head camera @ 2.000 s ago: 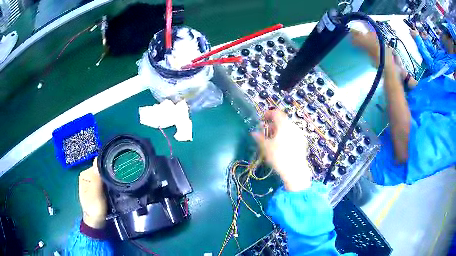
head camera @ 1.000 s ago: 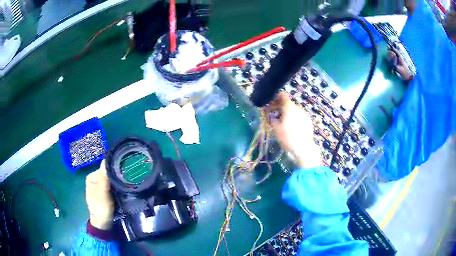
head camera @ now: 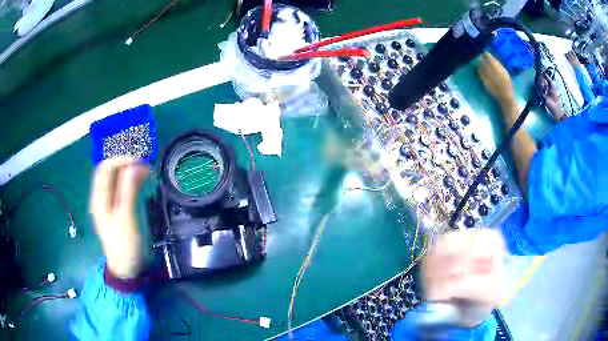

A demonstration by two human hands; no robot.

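Note:
The black lens housing [head camera: 210,226] sits on the green table, its round ring facing up and showing green through it. My left hand [head camera: 120,213] is off the housing, just to its left, with blurred fingertips at the near edge of the blue screw box [head camera: 127,141]. Whether it holds a screw cannot be told. My right hand [head camera: 465,270] is strongly blurred near the lower corner of the motor tray [head camera: 437,136]; its grip is unclear. Thin yellow motor wires [head camera: 308,256] trail across the table right of the housing.
The black electric screwdriver [head camera: 437,60] hangs over the tray. A plastic-wrapped grease pot [head camera: 277,66] with red sticks stands behind a white wipe [head camera: 257,123]. More motors [head camera: 390,308] lie below the table edge. Another person's arm [head camera: 510,106] reaches in at right. Loose connector cables lie at left.
My left hand has left the housing and moved up to the screw box. My right hand has moved from the tray's left edge down and right. The wire bundle is more spread out. The view has shifted.

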